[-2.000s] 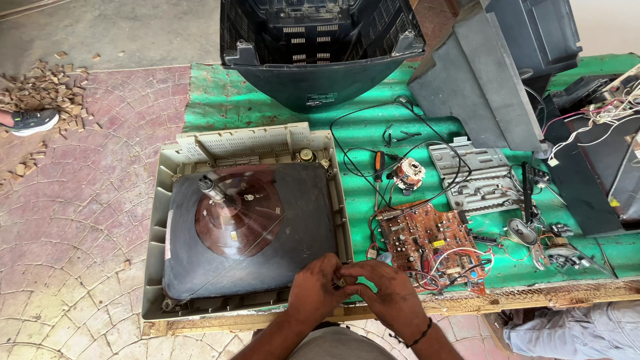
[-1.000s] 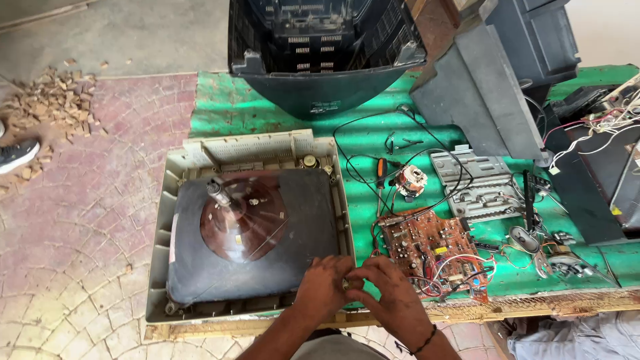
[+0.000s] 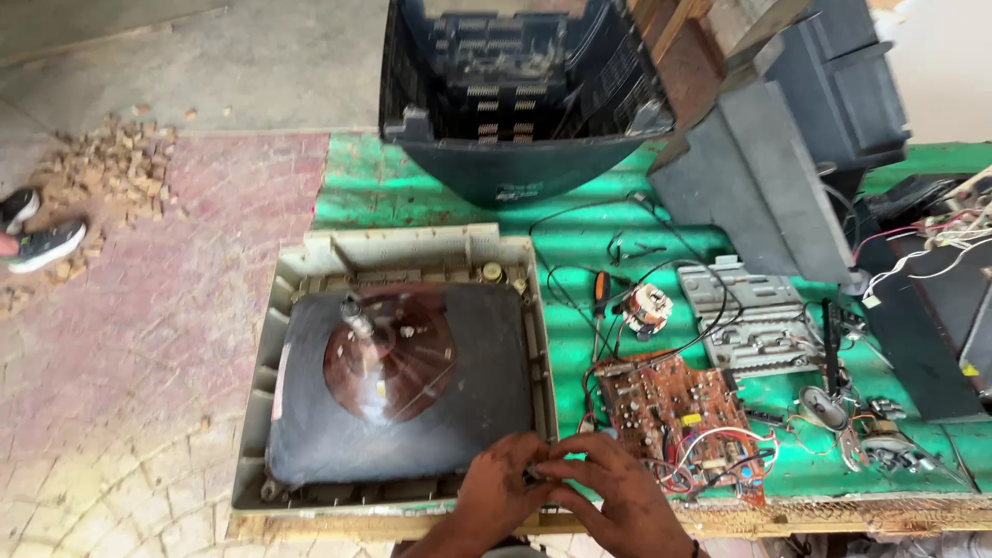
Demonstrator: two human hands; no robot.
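Observation:
My left hand [image 3: 508,482] and my right hand [image 3: 608,484] meet at the lower right corner of a grey plastic television front frame [image 3: 263,372]. Between their fingertips is a small dark part, mostly hidden; its kind cannot be told. Inside the frame a cathode-ray tube [image 3: 473,387] lies face down, its glass neck [image 3: 356,314] pointing up. Just right of my hands is a brown circuit board [image 3: 659,395] with loose wires. Beyond it are a copper deflection coil [image 3: 647,308] and a screwdriver [image 3: 601,294] with an orange and black handle.
A black television back shell [image 3: 527,167] stands at the far edge of the green corrugated sheet [image 3: 356,178]. An opened grey socket-set case [image 3: 759,333], speakers [image 3: 821,407] and dark plastic panels [image 3: 783,186] lie to the right. At far left are a person's shoes [image 3: 50,244] beside wood chips [image 3: 116,163].
My hands stay together near the frame's corner, with the fingers shifting slightly. At the left edge, a second shoe of the other person has come into view.

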